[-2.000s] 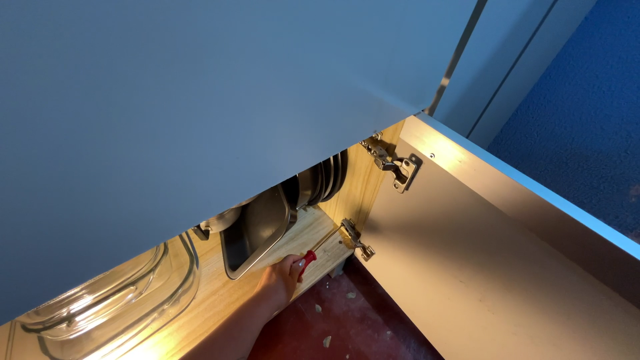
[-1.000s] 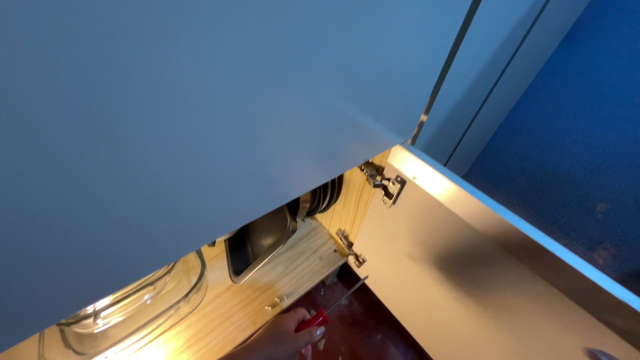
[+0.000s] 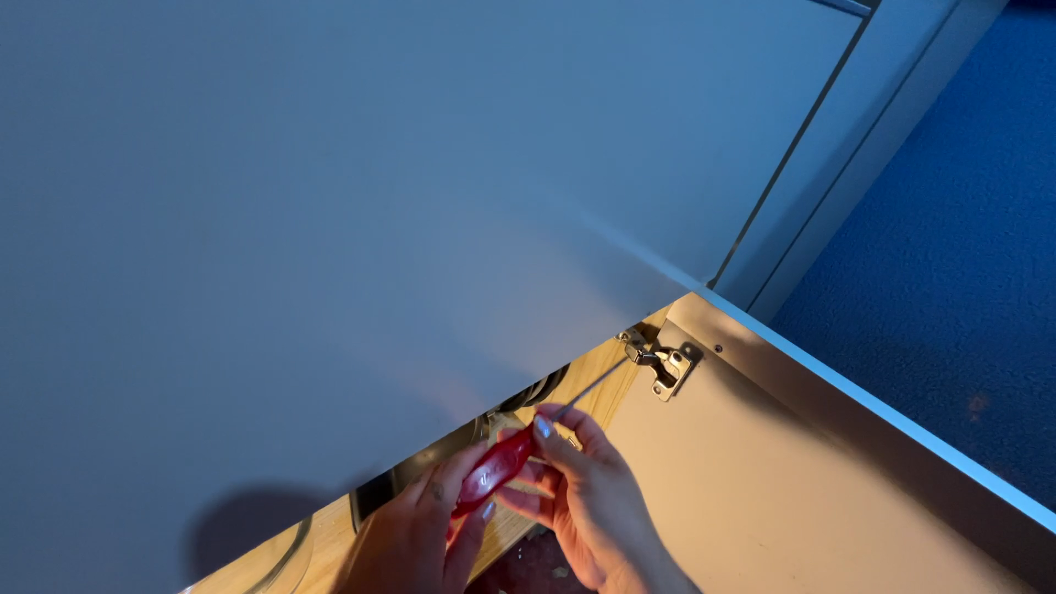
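A screwdriver with a red handle (image 3: 493, 473) is held between both hands. My left hand (image 3: 417, 524) grips the butt end of the handle. My right hand (image 3: 582, 487) has its thumb and fingers around the front of the handle, near the shaft. The metal shaft points up and right, its tip at or close to the upper metal cabinet hinge (image 3: 660, 363), which joins the wooden side panel to the open cabinet door (image 3: 767, 487). Whether the tip sits in a screw cannot be told. The lower hinge is mostly hidden behind my right hand.
A large pale cabinet front (image 3: 371, 206) fills the upper left. Below its edge show a dark pan (image 3: 388, 487), stacked dark cookware (image 3: 536, 391) and a clear glass dish (image 3: 285, 561) on the wooden shelf. A dark red floor (image 3: 532, 565) and a blue textured surface (image 3: 932, 289) lie beyond.
The screwdriver has moved up from near the lower hinge to the upper one. Both hands are on it now; only one hand was plainly on it before. The view has shifted.
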